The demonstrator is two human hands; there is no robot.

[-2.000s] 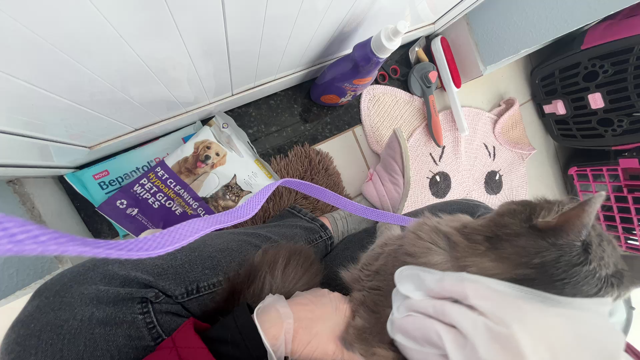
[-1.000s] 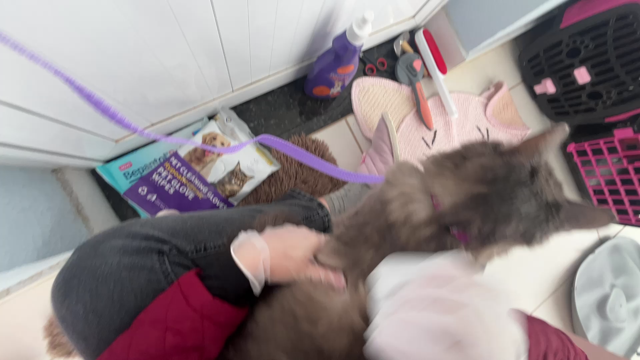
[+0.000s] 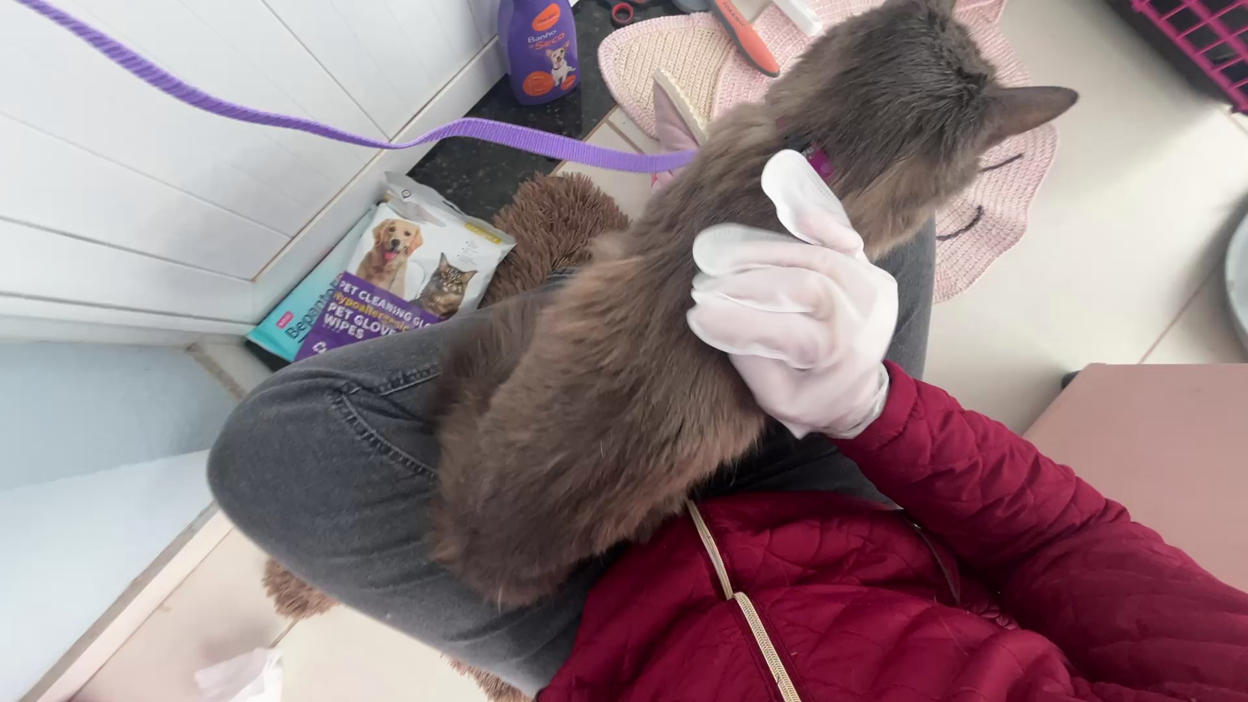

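A long-haired gray-brown cat (image 3: 585, 409) lies across my lap, its head toward the upper right, facing away. My right hand (image 3: 795, 302), in a loose white glove wipe, rests on the cat's shoulder and side, thumb apart from the fingers and holding nothing. Just past the thumb, a magenta collar (image 3: 819, 164) shows in the neck fur. A purple leash (image 3: 507, 141) runs from near the neck to the upper left. My left hand is out of view. A pack of pet glove wipes (image 3: 419, 263) lies beyond my knee, overlapping a teal pack (image 3: 317, 292).
Against the white paneled wall stands a purple bottle (image 3: 539, 49). An orange-handled grooming tool (image 3: 746, 39) lies on a pink crocheted mat (image 3: 1004, 195). Brown shaggy fabric (image 3: 556, 224) lies beside my leg. A magenta grille (image 3: 1199, 39) and a pink box-like object (image 3: 1160, 429) are at right.
My left hand has left the cat's back and gone out of view. The cat has turned its head away. My gloved right hand now rests higher on its shoulder. The view has shifted.
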